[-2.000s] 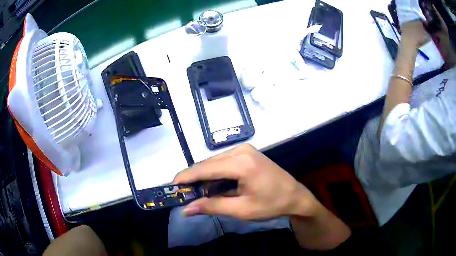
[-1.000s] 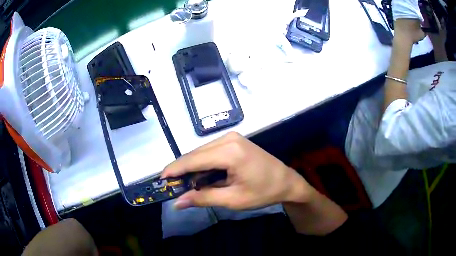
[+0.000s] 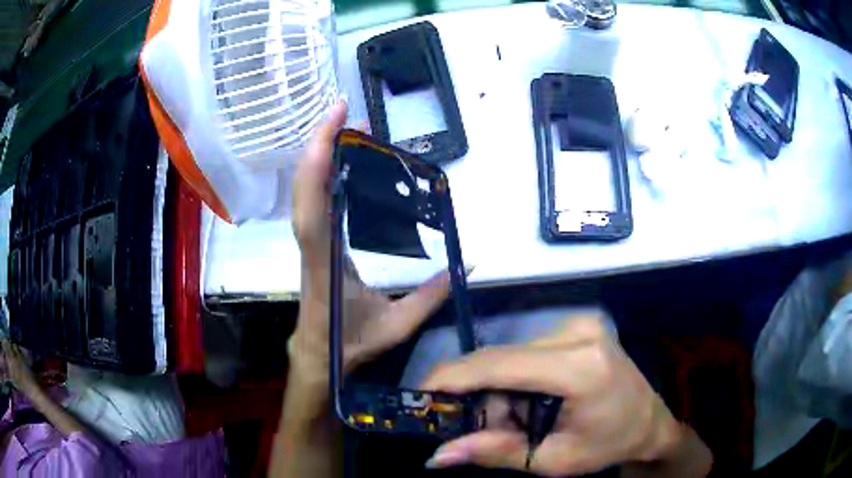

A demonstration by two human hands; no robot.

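Observation:
A black phone middle frame (image 3: 456, 271) is held up, tilted, over the bench's front edge. Its near end shows gold patches; a dark sheet hangs in the window from its far end. My left hand (image 3: 322, 243) is behind the frame, fingers along its left rail and thumb at its right rail. My right hand (image 3: 579, 401) pinches the near right corner between thumb and fingers. A thin dark tool, seemingly tweezers (image 3: 540, 420), lies in the right palm, partly hidden.
Two similar frames lie on the white bench (image 3: 504, 266). Stacked frames (image 3: 768, 93) and whitish crumpled film (image 3: 659, 149) are to the right. A fan (image 3: 266, 84) and black trays (image 3: 89, 233) stand left. Other people's sleeves show at lower left and right.
The view has turned left, bringing the trays into sight. My left hand has come up behind the frame and taken hold of it. My right hand still holds the same corner.

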